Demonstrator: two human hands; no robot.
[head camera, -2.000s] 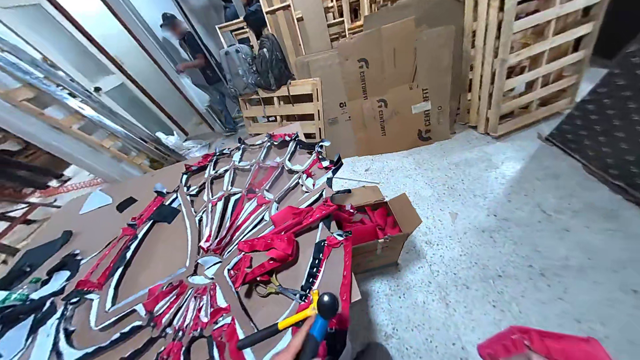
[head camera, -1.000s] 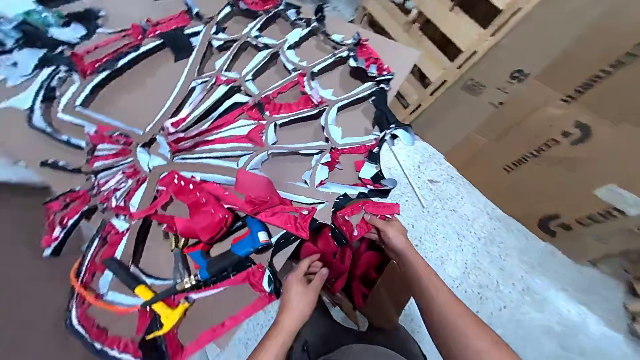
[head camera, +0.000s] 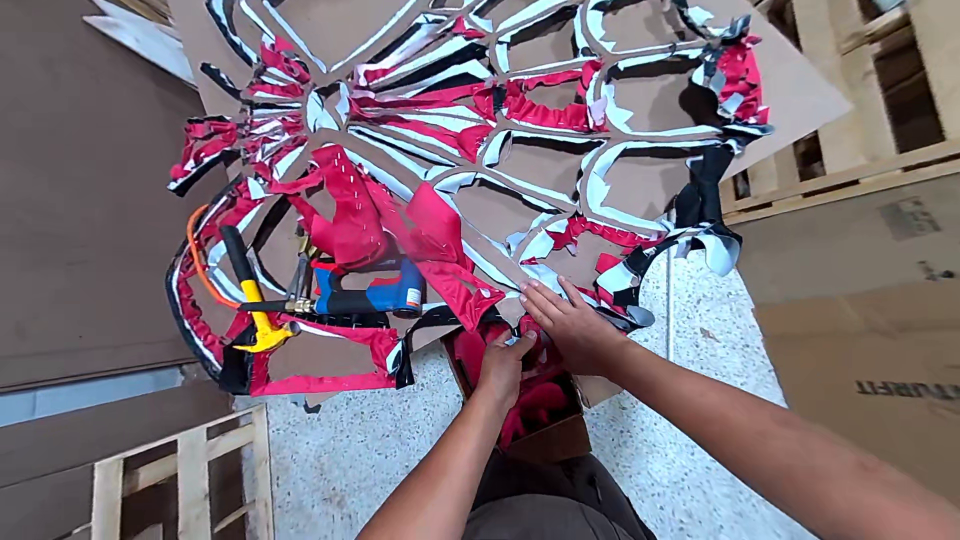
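Note:
A cardboard frame (head camera: 540, 196) with cut-out openings is wrapped in white, black and red fabric. My left hand (head camera: 504, 364) pinches the edge of red fabric at the frame's near rim. Fingers spread, my right hand (head camera: 564, 319) lies flat on the rim just right of it. Loose red fabric pieces (head camera: 349, 214) lie on the frame to the left. Beside them rest a blue and black air tool (head camera: 379, 295) with a hose fitting and a yellow claw hammer (head camera: 259, 315) with a black grip. Below my hands, a cardboard box (head camera: 551, 439) holds more red fabric.
Wooden pallets stand at the lower left (head camera: 191, 480) and upper right (head camera: 862, 97). Printed cardboard (head camera: 862, 322) stands at the right. An orange hose (head camera: 201, 259) curves over the frame's left part. Speckled floor (head camera: 352, 457) shows around the box.
My right hand has gone from holding red fabric over the box to lying flat on the frame's rim. My left hand has moved to the rim beside it. The view has shifted.

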